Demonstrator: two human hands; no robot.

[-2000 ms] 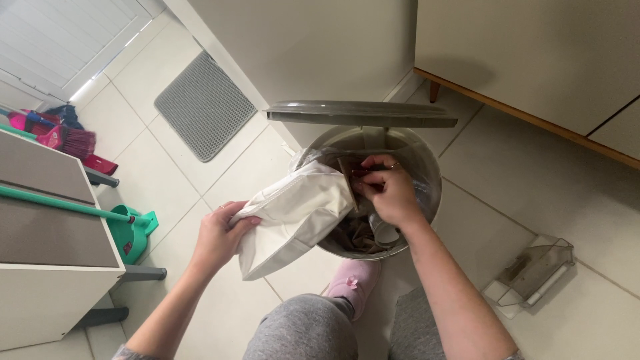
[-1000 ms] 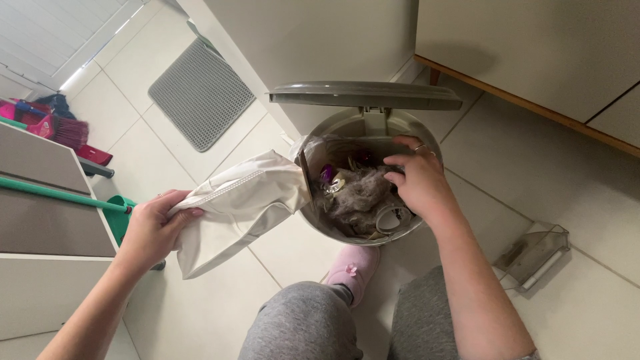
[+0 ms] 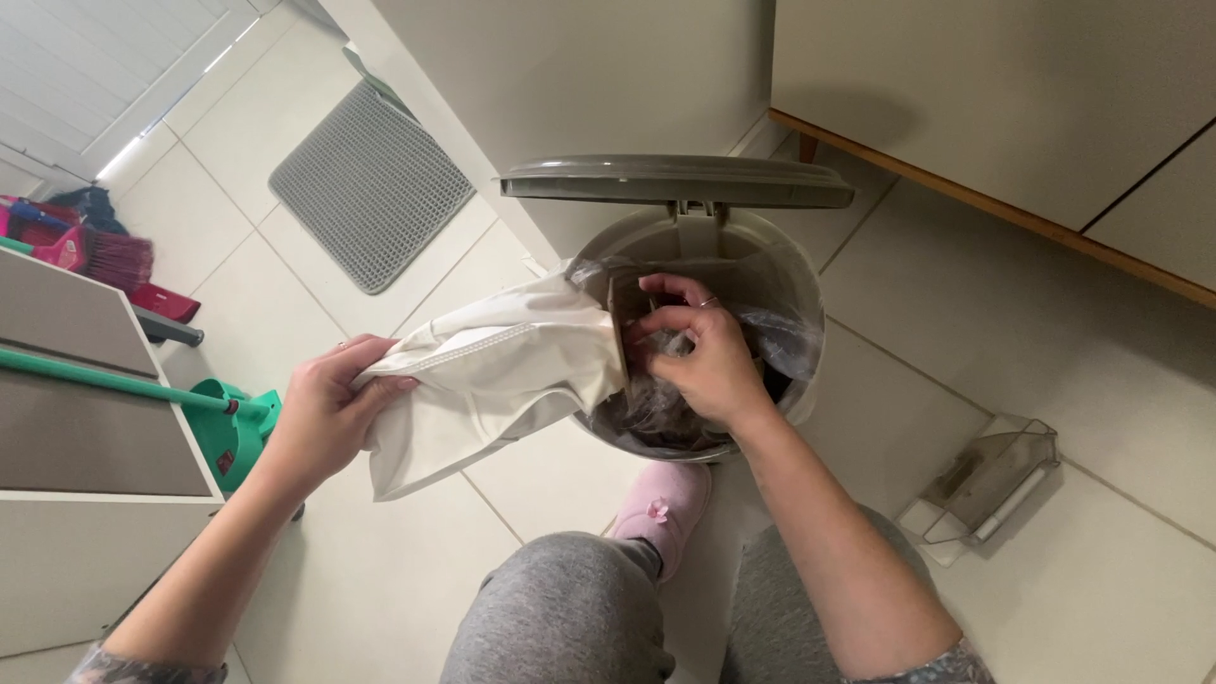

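Note:
My left hand (image 3: 337, 404) grips the closed end of a white fabric bag (image 3: 494, 370), perhaps a vacuum cleaner's dust bag. The bag's other end reaches over the left rim of a round trash bin (image 3: 807, 380) lined with clear plastic. My right hand (image 3: 698, 347) is inside the bin's mouth, its fingers bent against a thin brownish edge at the bag's end; whether they pinch it is hard to tell. Grey dusty waste (image 3: 665, 408) lies below the hand, partly hidden by it. The bin's grey lid (image 3: 679, 180) stands raised at the back.
A clear plastic dust container (image 3: 988, 475) lies on the tiles at right. A wood-edged cabinet (image 3: 950, 114) is at upper right. At left are a green dustpan (image 3: 228, 432), a drawer unit (image 3: 76, 399) and a pink brush (image 3: 114, 258). A grey mat (image 3: 370, 185) lies beyond.
My right hand has moved left from the bin's right side to the bag's end. The dusty waste, largely covered by the bag and hand two seconds ago, came into view a second ago.

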